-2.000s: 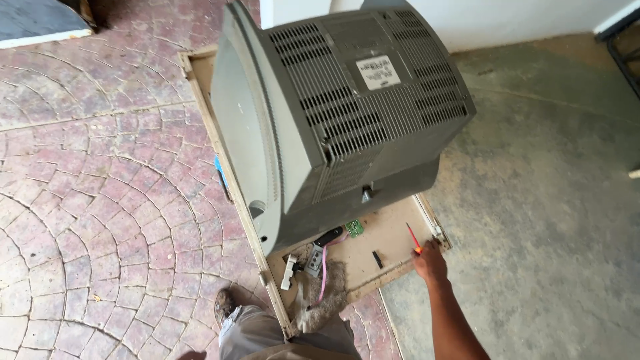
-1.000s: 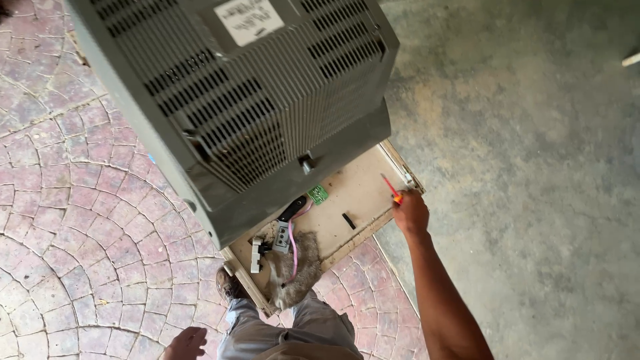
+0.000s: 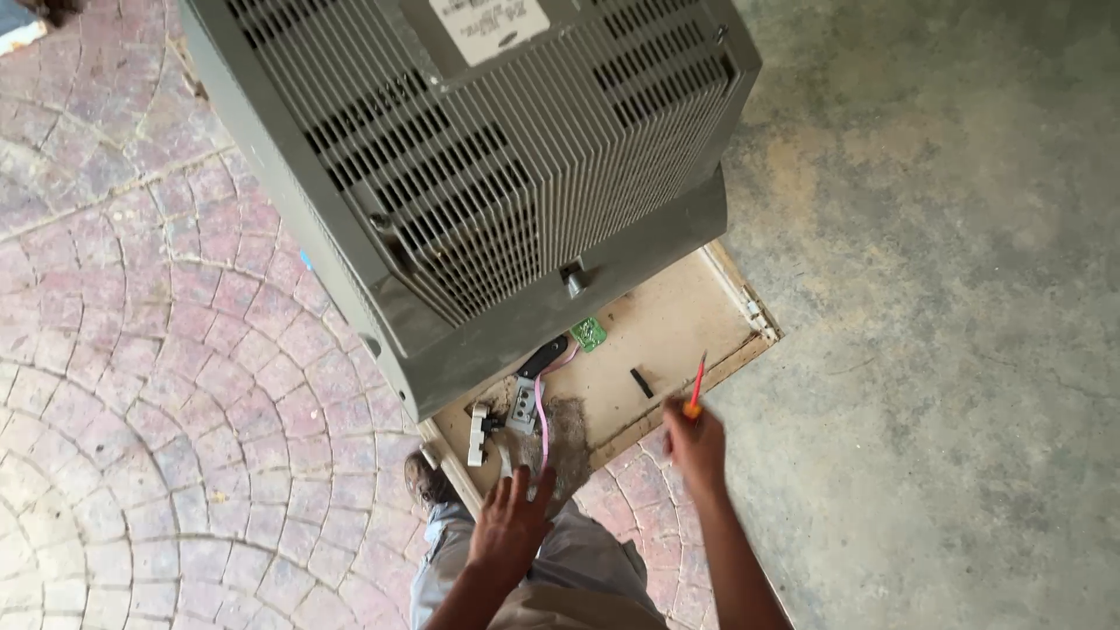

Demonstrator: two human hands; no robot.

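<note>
A grey CRT television (image 3: 490,175) rests with its vented back cover up on a wooden board with raised edges (image 3: 669,319). My right hand (image 3: 697,446) is closed around the handle of a red screwdriver (image 3: 699,385), its tip pointing away from me over the board's near edge. My left hand (image 3: 512,521) lies with fingers spread at the near edge, by a greyish-brown cloth or tuft (image 3: 560,442) and a pink ribbon cable (image 3: 542,420); whether it touches them I cannot tell. Past it sit a grey socket plate (image 3: 524,404) and a white plastic part (image 3: 478,435).
A small green circuit board (image 3: 589,333), a black plastic piece (image 3: 544,357) and a short black strip (image 3: 641,382) lie on the board. Pinkish patterned paving (image 3: 131,394) is on the left, smooth concrete floor (image 3: 919,350) on the right. My shoe (image 3: 427,479) is beside the board's left corner.
My left hand has come up from the lower left to the board's near edge. The right hand still holds the screwdriver. The view has shifted closer over the television.
</note>
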